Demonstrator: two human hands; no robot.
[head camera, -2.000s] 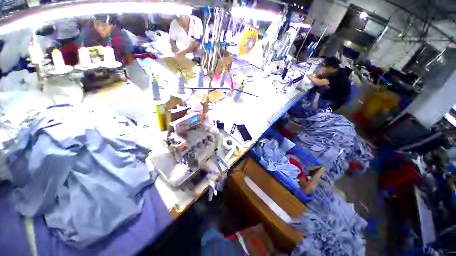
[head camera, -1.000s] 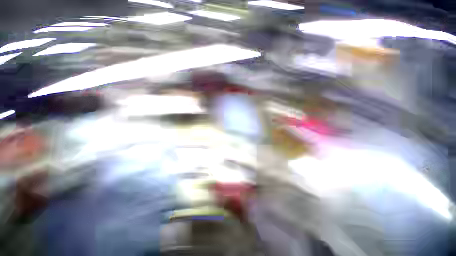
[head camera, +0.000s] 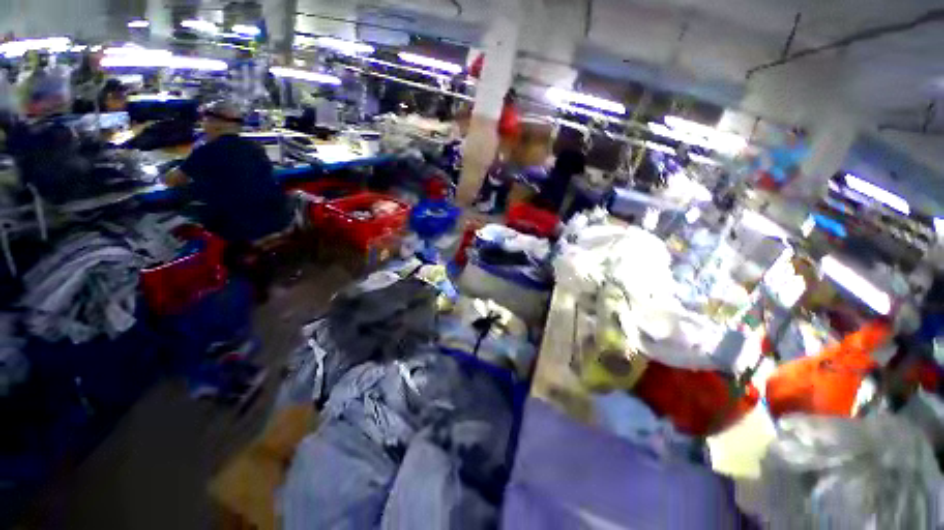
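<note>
No hand of mine shows in the picture now. Nearest in front lies a big heap of blue-grey cloth (head camera: 404, 445), loosely piled, with darker grey cloth on its upper part. To its right is a purple-covered surface (head camera: 611, 471), cut off by the lower edge. The picture is somewhat blurred, so single cloth pieces cannot be told apart.
Red crates (head camera: 367, 217) and a blue basin (head camera: 434, 217) stand beyond the heap. A person in dark clothes (head camera: 233, 186) sits at a table on the left. More cloth hangs in a pile (head camera: 88, 274) at left. Orange-red cloth (head camera: 828, 378) and clear plastic (head camera: 859, 466) lie at right.
The view has swung away through a blurred sweep. The overlock machine, white table and cardboard box have left the picture; the cloth heap, aisle and red crates now show.
</note>
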